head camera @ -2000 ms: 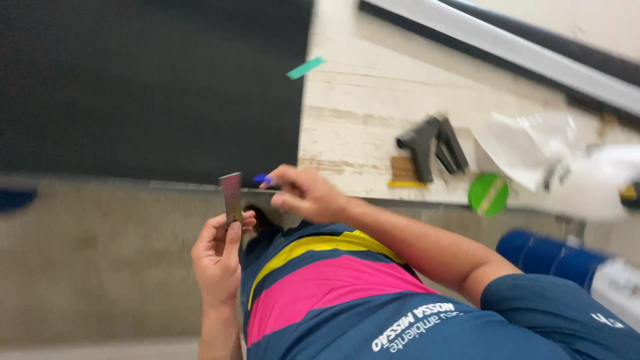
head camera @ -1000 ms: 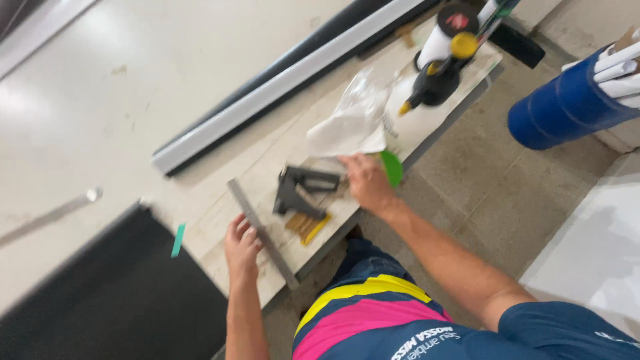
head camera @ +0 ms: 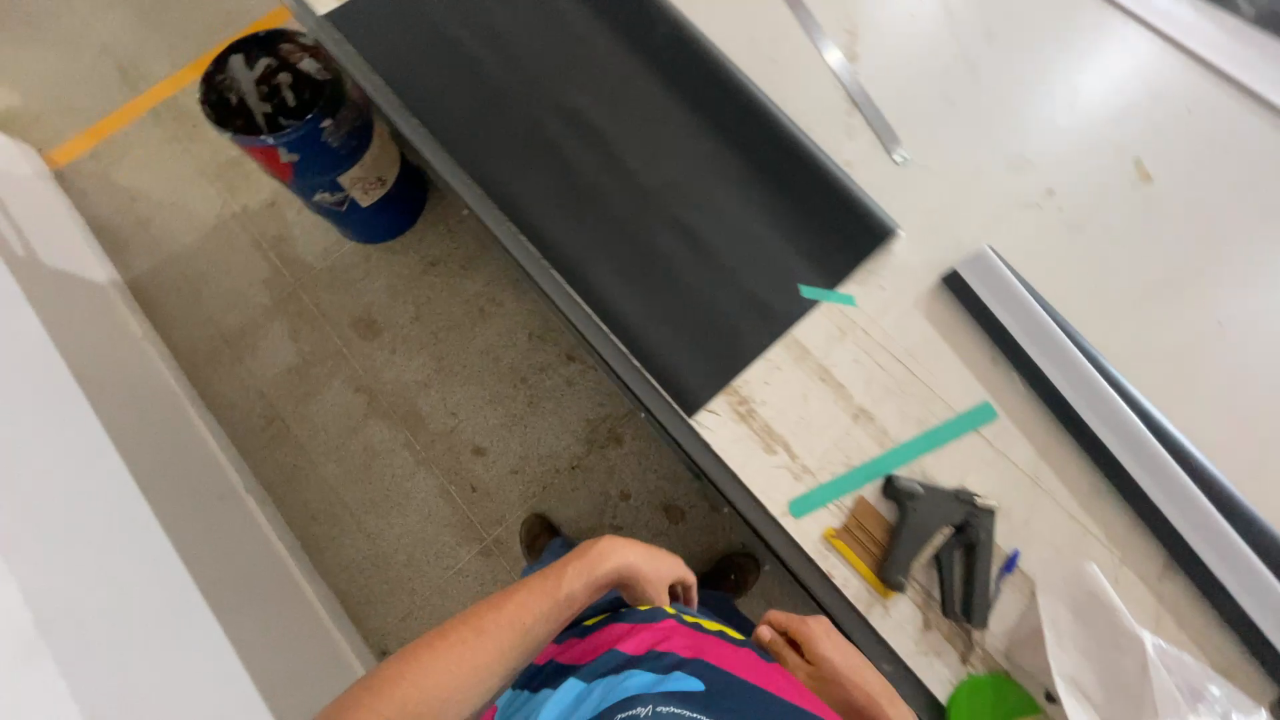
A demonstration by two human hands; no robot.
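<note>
My left hand [head camera: 648,572] is in front of my body at the striped shirt [head camera: 690,640], its fingers curled down and partly hidden. Beside the table edge, my right hand [head camera: 812,648] is held low at the other side of the shirt with bent fingers; nothing shows in it. On the table to the right of my hands lie a black hand stapler [head camera: 975,560], a brown ridged block with a yellow edge [head camera: 868,535], a blue pen [head camera: 1008,565] and a long teal strip [head camera: 893,460]. A green disc [head camera: 990,697] is at the bottom edge.
A black sheet [head camera: 620,190] covers the table's left part, with teal tape [head camera: 827,295] at its corner. Farther back are a metal ruler [head camera: 850,85] and long black and white rolls [head camera: 1110,430]. Clear plastic [head camera: 1150,650] lies lower right. A blue drum [head camera: 330,150] stands on the floor.
Both hands have left the tabletop and come in to my body. A second ago my left hand was on a metal ruler and my right by the plastic. The view has turned left.
</note>
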